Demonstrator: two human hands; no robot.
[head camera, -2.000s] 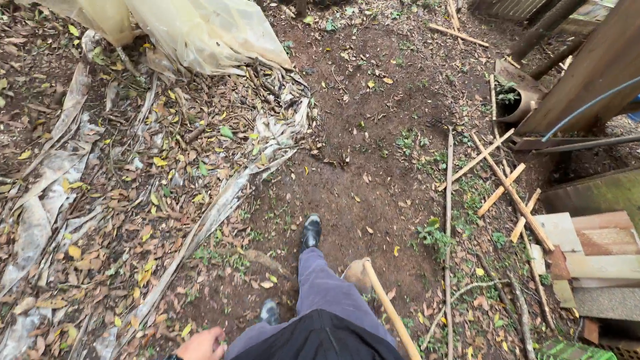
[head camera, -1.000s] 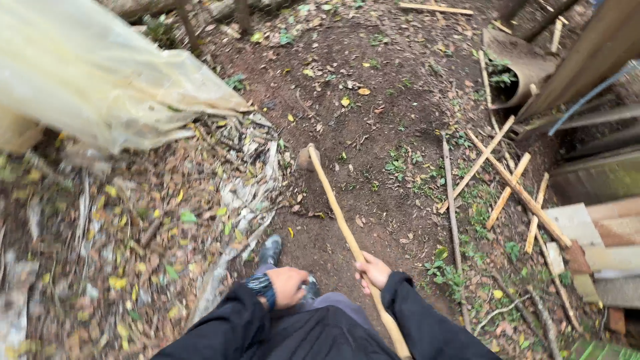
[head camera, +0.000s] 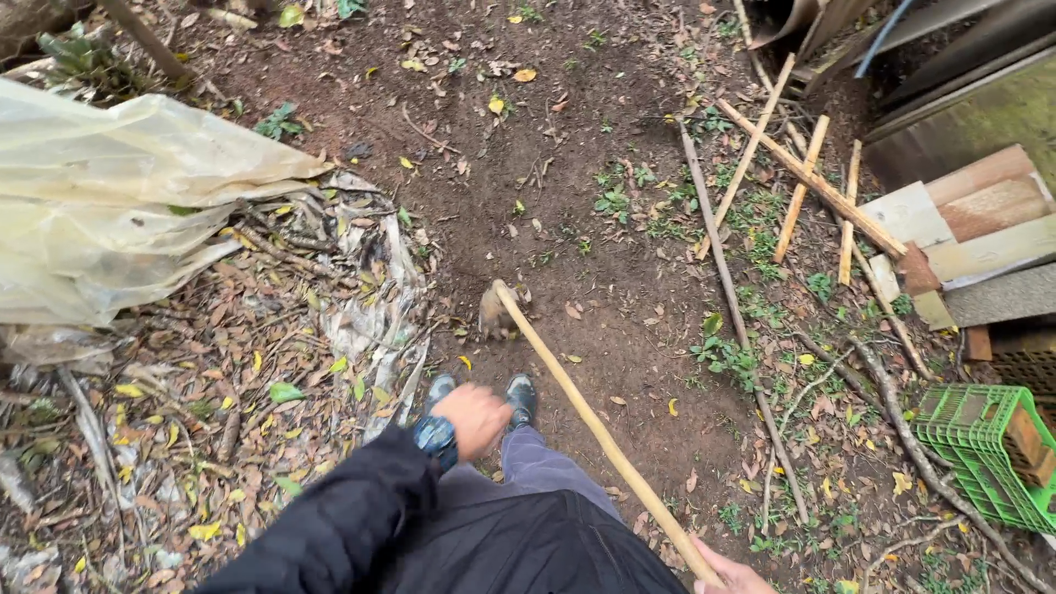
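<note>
My right hand (head camera: 730, 573), at the bottom edge and partly cut off, grips the lower end of a long wooden handle (head camera: 606, 441). The handle slants up and left to a hoe-like metal head (head camera: 497, 312), soil-coloured and slightly blurred, at the bare soil in front of my boots. My left hand (head camera: 474, 419), with a patterned band or watch at the wrist, hangs over my legs, left of the handle and apart from it. Its fingers look curled, and nothing shows in them. Two dark boots (head camera: 521, 399) stand side by side on the soil.
Translucent plastic sheeting (head camera: 140, 190) and leaf litter lie left. To the right are a long thin pole (head camera: 726, 289), crossed wooden strips (head camera: 813, 177), board pieces (head camera: 986, 206), a crooked branch (head camera: 899, 421) and a green plastic crate (head camera: 961, 421) holding wood. A leaning stick (head camera: 148, 41) stands upper left.
My right hand has moved down and right with the handle since one second ago. My left hand stays near my legs. The tool's head was beside my legs two seconds ago and is now in front of my boots.
</note>
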